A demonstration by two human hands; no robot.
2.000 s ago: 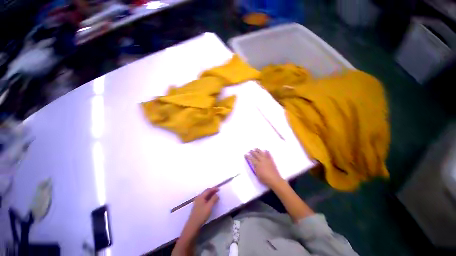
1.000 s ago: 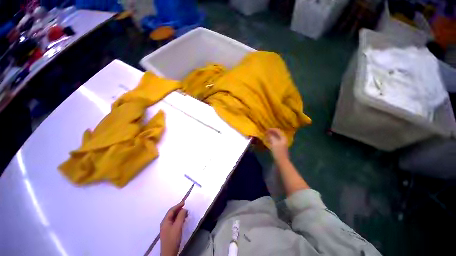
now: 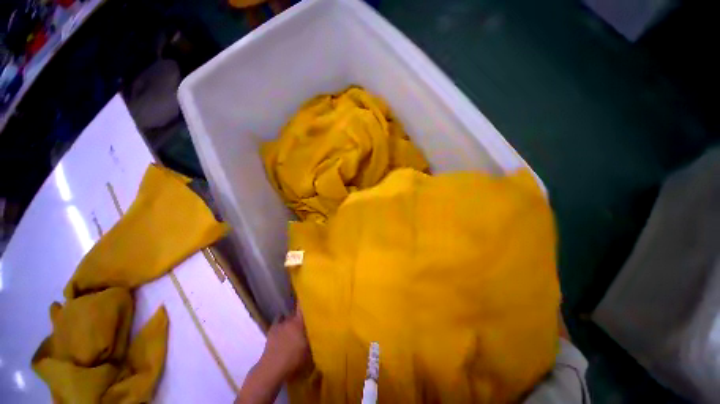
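Note:
A mustard-yellow garment [image 3: 442, 276] with a small white label [image 3: 294, 258] is spread in front of me, over the near end of the large white bin. My left hand [image 3: 286, 341] is at its lower left edge; the fingers are partly hidden, so I cannot tell if they grip the cloth. My right hand is hidden behind the garment; only a bit of forearm shows at its right edge. More yellow cloth [image 3: 335, 150] lies bunched inside the bin [image 3: 225, 170].
Another yellow piece [image 3: 142, 237] lies crumpled on the glossy white table [image 3: 185, 347], its upper end at the table edge beside the bin. Thin brownish lines run along the table. A greyish bin [image 3: 671, 276] stands on the dark green floor at the right.
The view has moved over the bin. The garment that hung over the bin and table corner is now raised and spread before me. My left hand has left the table and thin strip for the garment's edge.

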